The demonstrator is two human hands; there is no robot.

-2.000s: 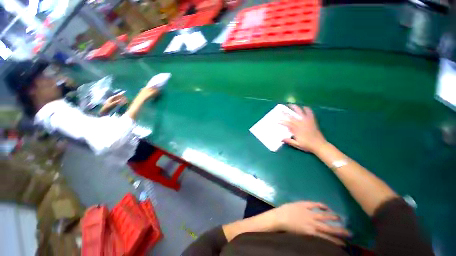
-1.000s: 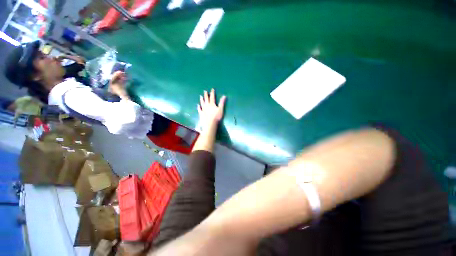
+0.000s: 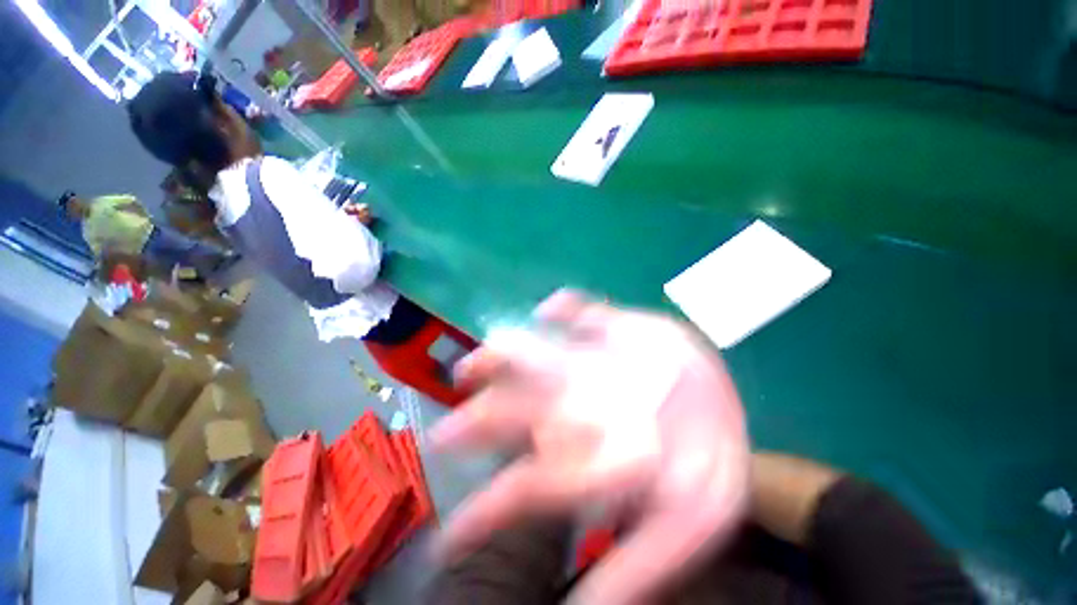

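Observation:
A plain white box (image 3: 749, 284) lies flat on the green belt, right of centre. A narrower white box with a dark printed figure (image 3: 604, 138) lies farther off to its left. My right hand (image 3: 602, 431) is large, blurred and raised close to the camera, below and left of the plain box and not touching it. Its fingers are spread towards the left and nothing shows in them. My left hand is not visible; a dark sleeve shows behind the right hand's fingers.
A red pocketed tray (image 3: 744, 33) and white pieces (image 3: 536, 57) lie along the far side. A co-worker in a white shirt (image 3: 313, 231) stands at the left by the belt. Red trays (image 3: 343, 508) and open cartons (image 3: 213, 431) are on the floor side at lower left.
My right hand has left the white box it touched earlier and is now raised before the camera. My left hand, reaching over the belt's near edge a second ago, is out of sight. The view has shifted.

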